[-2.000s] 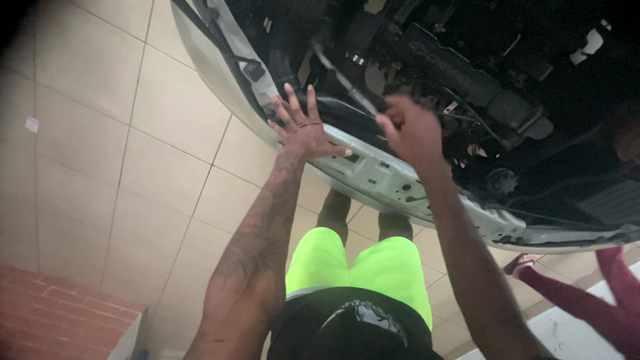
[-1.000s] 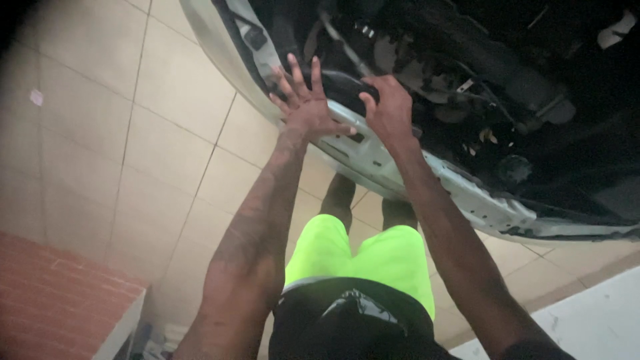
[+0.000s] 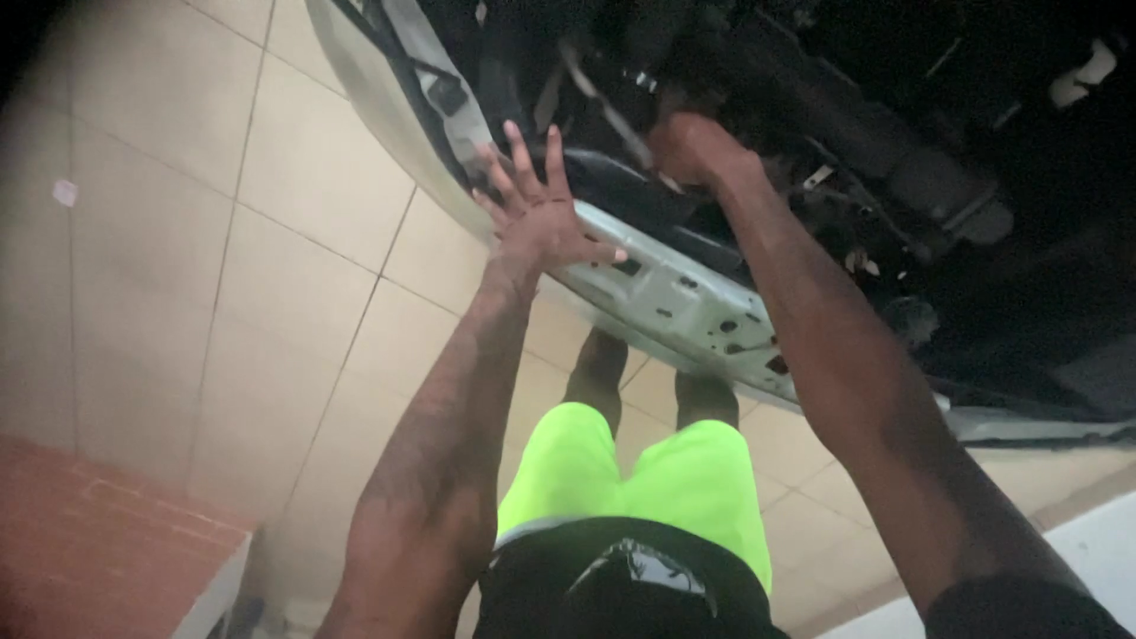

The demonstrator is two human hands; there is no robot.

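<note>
My left hand (image 3: 546,226) lies with its fingers spread on the pale green front crossmember (image 3: 674,302) of a car, holding nothing. Beyond that crossmember, over the dark engine bay (image 3: 879,133), my right hand (image 3: 701,151) is curled, its fingers blurred, around the near end of a long, thin metal tool (image 3: 608,115). The tool slants up and left from the fist, and its far end is blurred among dark parts. Its exact kind cannot be told.
The car's curved front bumper (image 3: 382,115) runs along the left of the bay. Light floor tiles (image 3: 302,240) spread to the left, with a red-brick-patterned step (image 3: 106,541) at the lower left. My legs, in bright yellow-green shorts (image 3: 639,488), stand close to the bumper.
My right hand has moved farther over the engine bay, away from the crossmember. My left hand has stayed on the crossmember. A person's arm seen at the right two seconds ago is out of view.
</note>
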